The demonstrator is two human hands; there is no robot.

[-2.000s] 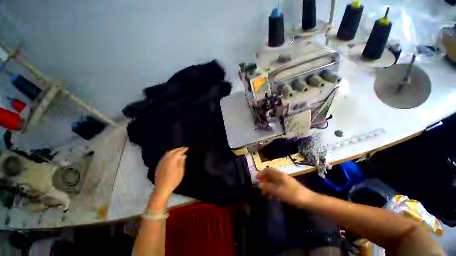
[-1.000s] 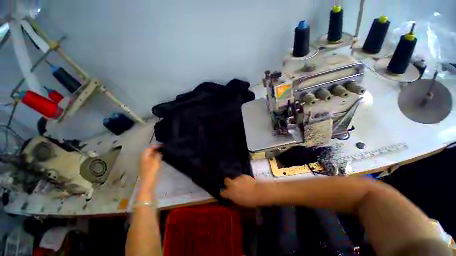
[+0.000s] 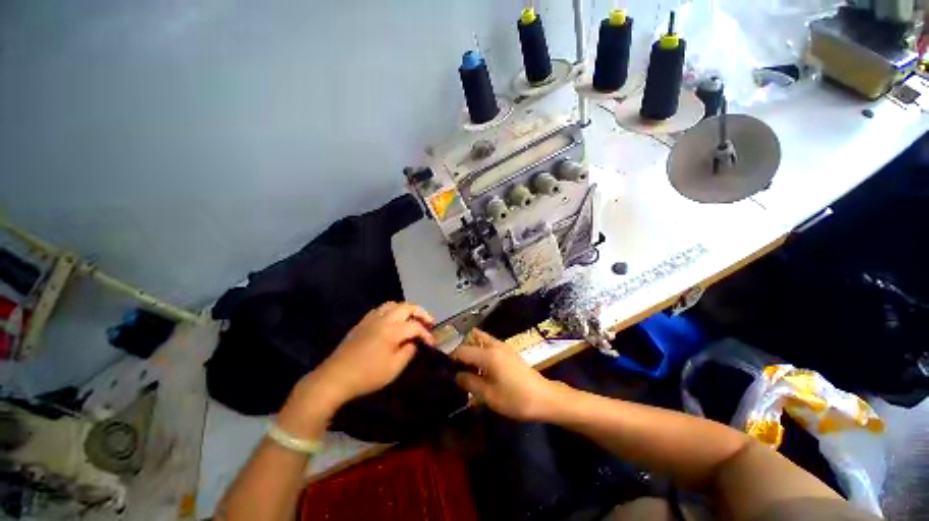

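The black cloth [image 3: 295, 305] lies left of the overlock machine [image 3: 499, 209] and hangs over the table's front edge. My left hand [image 3: 382, 351] grips its edge just in front of the machine's flat plate. My right hand [image 3: 501, 374] pinches the same cloth close beside it, thumb and fingers together. The cloth edge between both hands is raised. The presser foot area [image 3: 474, 259] shows no cloth under it that I can make out.
Black thread cones [image 3: 613, 53] stand behind the machine, with an empty cone disc [image 3: 723, 158] to the right. A red basket [image 3: 392, 488] is below the table edge. A white-yellow plastic bag [image 3: 815, 412] is at lower right. A second machine [image 3: 61, 448] is at far left.
My left hand has moved from the cloth's left side to its front edge near the machine. Both hands are now close together on the cloth. The view has shifted right.
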